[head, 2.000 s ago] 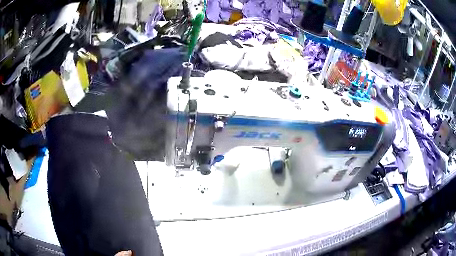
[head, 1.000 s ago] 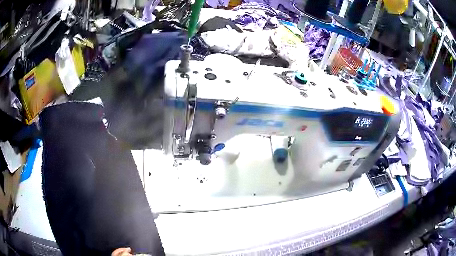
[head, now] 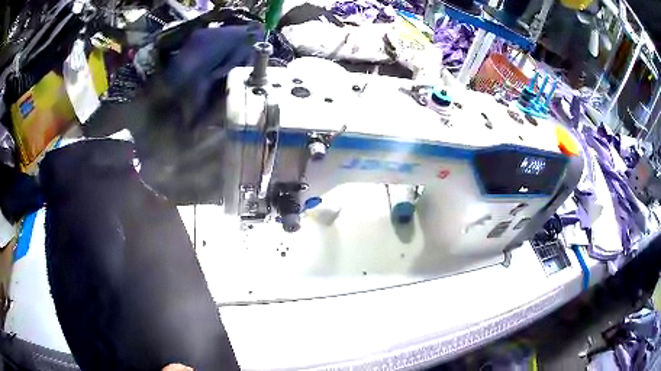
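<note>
A long dark garment piece (head: pixel 127 253) lies on the left of the white machine table and runs down past the bottom edge of the picture. Its upper end has a pale edge. A small part of a bare hand (head: pixel 177 367) shows at the bottom edge, against the cloth; I cannot tell which hand it is or whether it grips. The rest of my hands is out of the picture. The white sewing machine (head: pixel 348 163) stands right of the cloth. The presser foot area (head: pixel 254 217) has no cloth under it.
A dark crumpled cloth pile (head: pixel 181 138) lies behind the garment piece. A yellow packet (head: pixel 43 119) is at the left. Purple cloth pieces (head: pixel 609 196) heap at the right. An orange-red basket (head: pixel 500 74) stands behind the machine. The table's ruler-marked front edge (head: pixel 464 333) curves across the bottom.
The view has shifted, so the machine and cloth sit higher and slightly further left. The garment piece keeps about the same place on the table, and the bit of hand stays at the bottom edge.
</note>
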